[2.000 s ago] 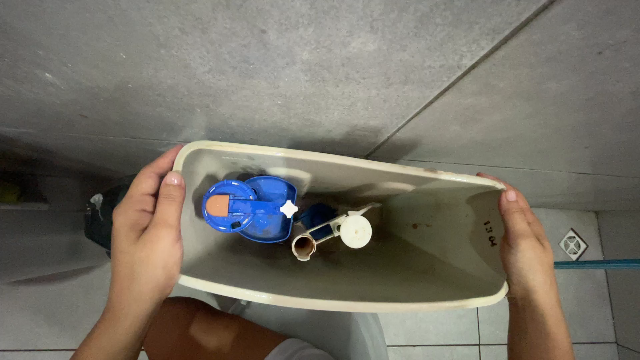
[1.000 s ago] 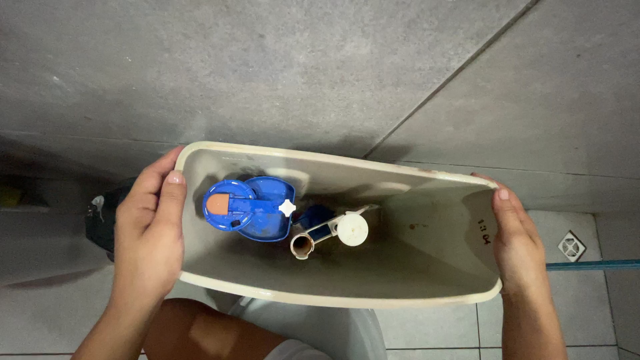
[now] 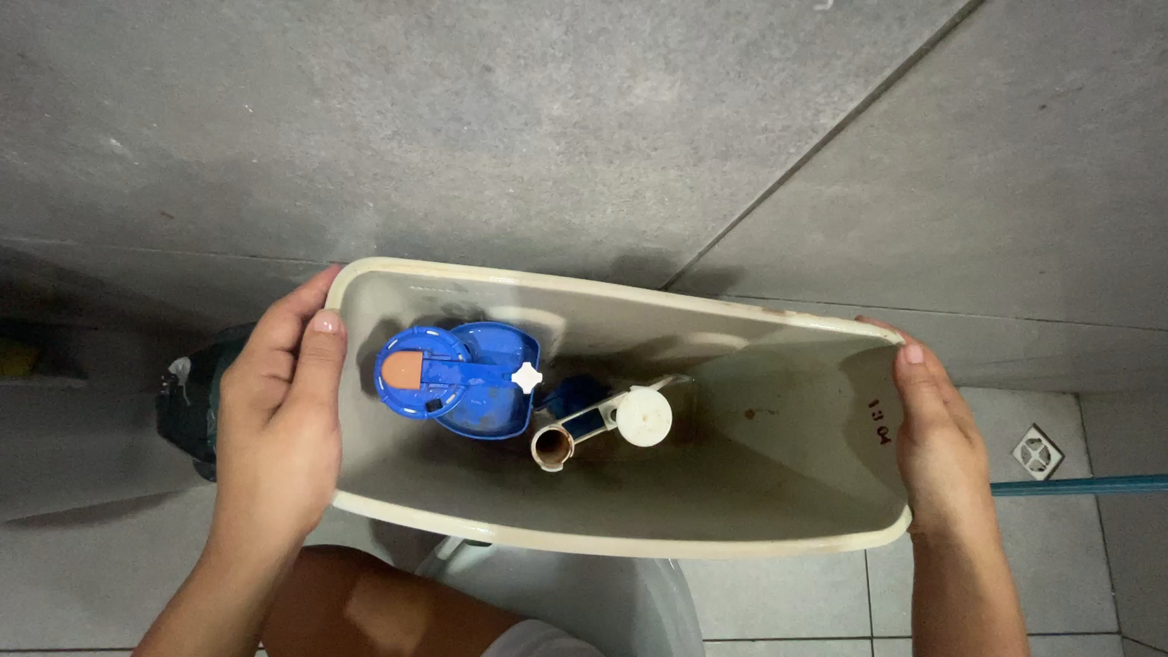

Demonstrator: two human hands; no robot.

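Observation:
An uncovered cream toilet cistern lies across the middle of the head view, its right end nearer the viewer's right hand. My left hand grips its left end, thumb over the rim. At the other end, my right hand holds the wall, thumb on the rim and fingers outside. Inside at the left is a blue plastic fill valve with an orange piece and a white star-shaped knob. Beside it stand a brown-stained overflow tube and a round white cap on an arm. The cistern's underside is hidden.
A grey tiled wall rises behind the cistern. Below are the toilet bowl or seat and a bare leg. A dark bag-like object is at left; a floor drain and a blue-green pole are at right.

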